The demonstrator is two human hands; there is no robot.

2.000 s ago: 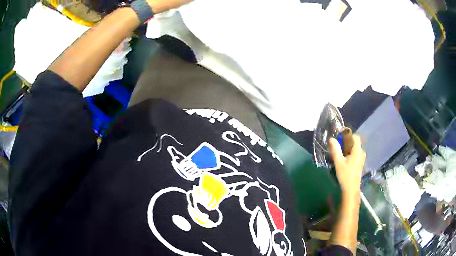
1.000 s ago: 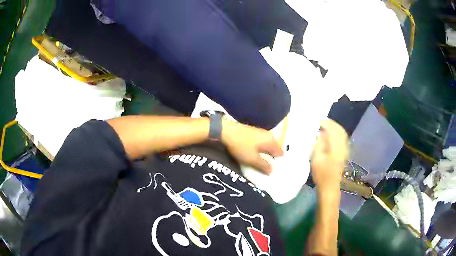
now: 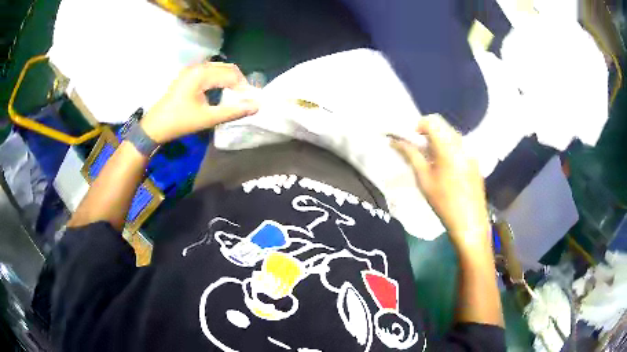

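A white garment piece (image 3: 323,141) lies across the near side of the navy sleeve board (image 3: 440,62) and hangs towards my lap. My left hand (image 3: 192,103) holds its left end between thumb and fingers. My right hand (image 3: 443,165) grips the cloth at its right part, fingertips bent onto it. A small tan mark shows on the cloth between my hands. The iron (image 3: 507,251) stands right of my right wrist; only its brown handle and a blue part show, the rest is hidden.
A white pile (image 3: 124,62) is at upper left beside a yellow frame (image 3: 41,125). Bright blue plastic (image 3: 175,165) is below it. A white heap (image 3: 557,69) lies at upper right. The grey iron rest (image 3: 543,213) is at right, with loose white scraps (image 3: 550,316) below.
Both hands were close together on the cloth over the board's near end. My left hand has moved up and left, and the cloth is now spread between my hands.
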